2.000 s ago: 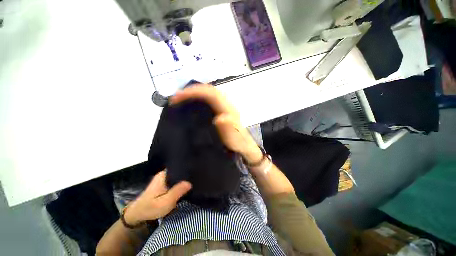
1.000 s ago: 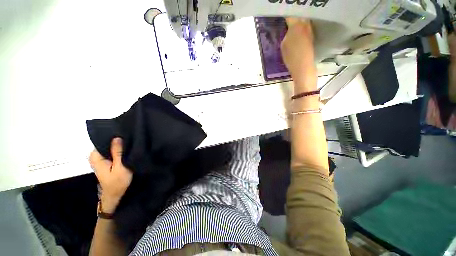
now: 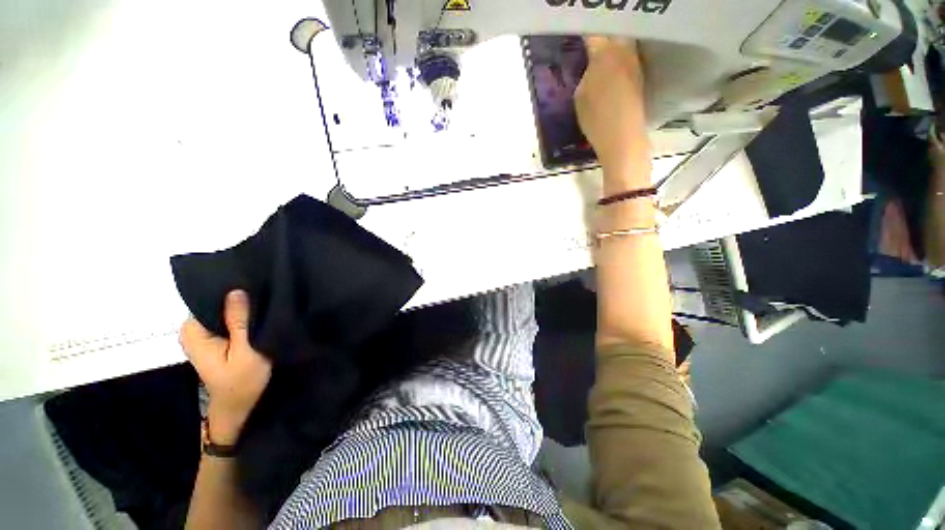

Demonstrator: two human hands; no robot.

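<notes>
My left hand [image 3: 230, 357] grips the edge of a black fabric panel [image 3: 311, 269], thumb on top. The panel lies partly on the table's front edge and hangs into my lap. My right hand [image 3: 613, 98] is over the smartphone [image 3: 557, 98], which lies on the machine bed with a dark screen. The hand covers the phone's right part; its fingertips are hidden under the machine arm, so I cannot tell whether it touches or holds the phone. The presser foot and needle [image 3: 388, 93] stand under violet-white light, with no fabric beneath them.
The white sewing machine head [image 3: 684, 41] spans the top, with a display panel [image 3: 824, 33] at right. A pale strip [image 3: 710, 171] lies right of my right wrist on the white table [image 3: 124, 238]. Black pieces [image 3: 793, 160] lie at right. A green cloth [image 3: 850, 445] is at lower right.
My left hand has let the panel's upper part spread onto the table and moved left. My right hand left the panel and reached the phone, whose screen went from purplish to dark.
</notes>
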